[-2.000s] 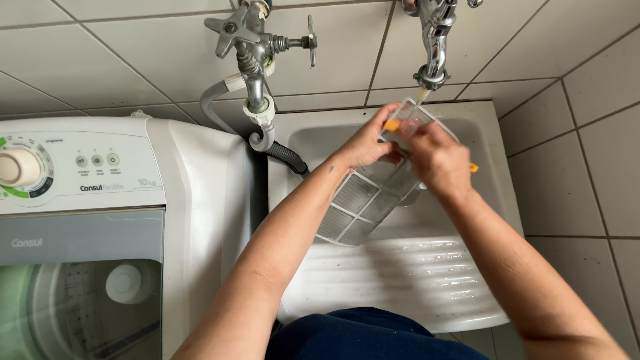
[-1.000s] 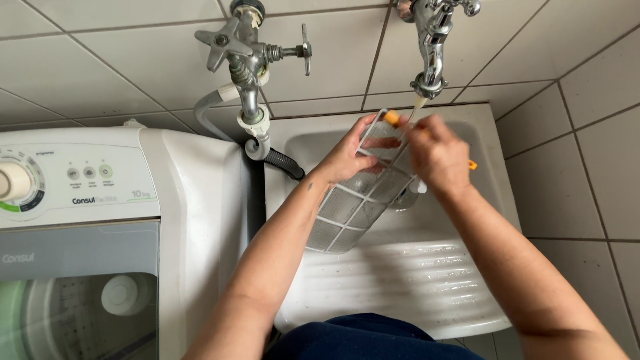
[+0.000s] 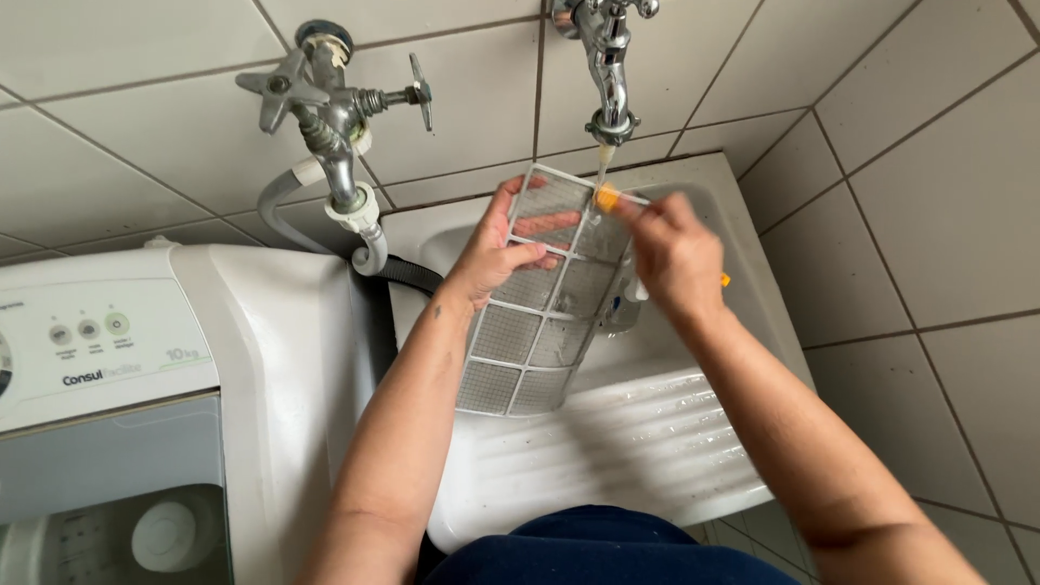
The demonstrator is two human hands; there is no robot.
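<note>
My left hand (image 3: 508, 244) grips the left edge of a white-framed mesh filter panel (image 3: 528, 317), thumb in front and fingers showing through the mesh behind. The panel slants over a white laundry sink (image 3: 601, 455). My right hand (image 3: 678, 252), blurred, is closed on a small brush or similar tool with an orange end (image 3: 607, 197), which is at the panel's upper right part. Most of the tool is hidden by the fingers. Water runs from the chrome faucet (image 3: 611, 122) just above the orange end.
A washing machine (image 3: 276, 325) stands left of the sink. On the tiled wall is a metal valve (image 3: 325, 122) with a grey hose (image 3: 280, 207). A black corrugated hose (image 3: 410, 275) enters behind the sink's left side. Something orange (image 3: 725, 279) shows past my right wrist. The sink has a ribbed washboard front.
The mesh panel has turned to show more of its face to the camera. My left hand now has its thumb across the front. My right hand stays near the faucet with the orange-ended tool.
</note>
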